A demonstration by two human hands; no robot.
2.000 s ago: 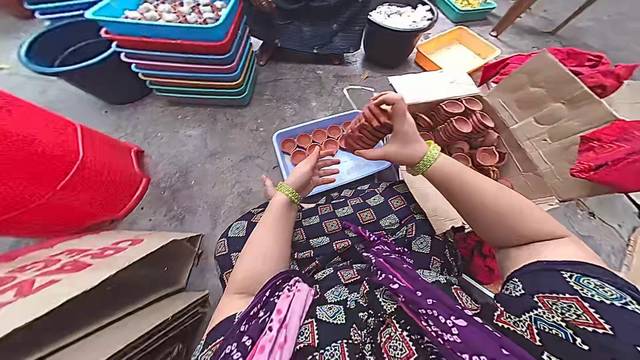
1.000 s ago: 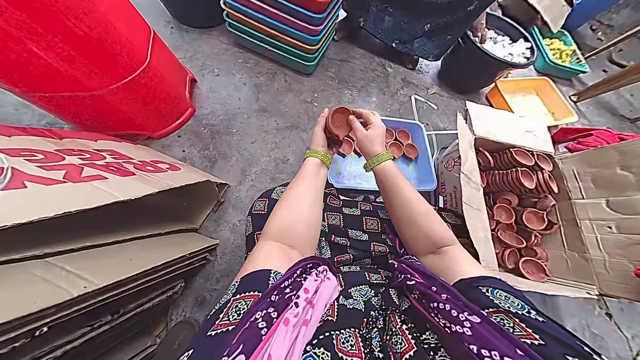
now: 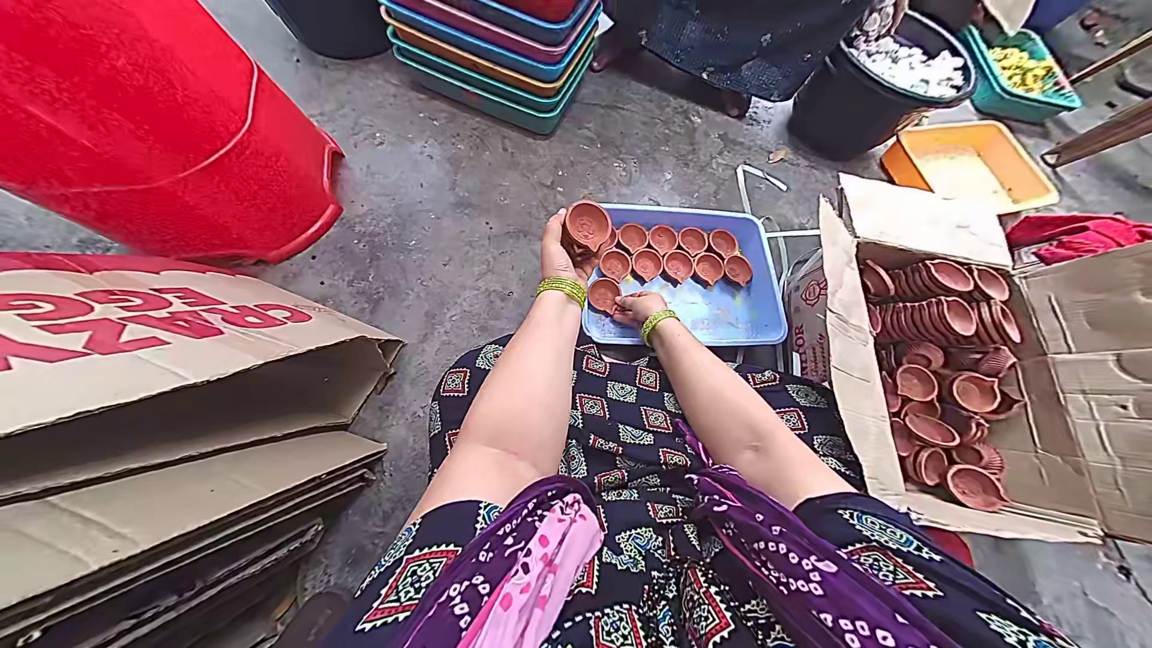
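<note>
A blue plastic tray lies before me, with two rows of terracotta diya lamps along its far part. At its upper left corner, my left hand holds terracotta diyas; the top one faces up, and how many sit beneath it is hidden. My right hand grips a single diya by its edge, low over the tray's left side. To the right, an open cardboard box holds many more diyas, some nested in rows and others loose.
Flattened cardboard boxes and a red plastic container are at the left. Stacked coloured trays stand ahead. Another person's lower body is beyond, beside a black bucket with white contents. An orange tray is at the right.
My hands, together around diyas one second ago, are now apart, the right one low at the tray with a single diya. The view has shifted.
</note>
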